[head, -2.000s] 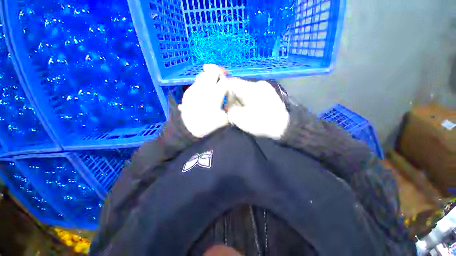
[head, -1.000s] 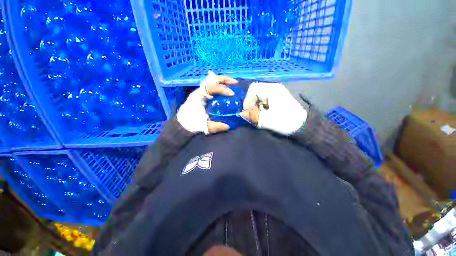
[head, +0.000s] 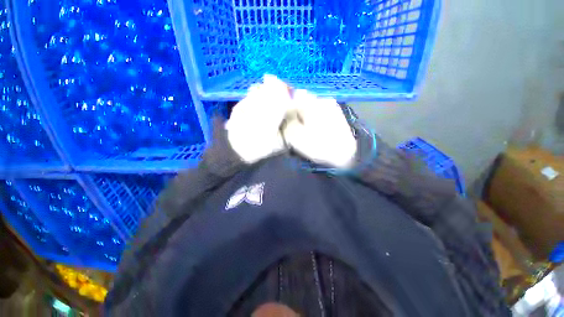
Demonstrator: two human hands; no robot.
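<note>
My left hand (head: 256, 124) and my right hand (head: 324, 131) wear white, overexposed gloves and are close together in front of the dark apron, just below the front crate's near rim. Their backs face me. The fingers are mostly hidden, and no ball shows between them. A thin light-blue strip (head: 374, 143) curves around the outer side of my right hand and under it, beside the sleeve. The front blue mesh crate (head: 309, 96) holds a light-cyan stringy tangle (head: 272, 52) at its near left and glossy dark-blue balls (head: 343, 25) at the far right.
Blue crates stand at the left, and one large crate (head: 71, 105) shows many shiny blue balls inside. A blue lattice crate (head: 433, 160) sits low at the right. Cardboard boxes (head: 525, 186) stand further right. Yellow items (head: 83, 283) lie at the lower left.
One second ago a blue ball showed between my parted hands. Now my hands have closed together, the ball is out of sight, and a light-blue strip loops beside my right hand.
</note>
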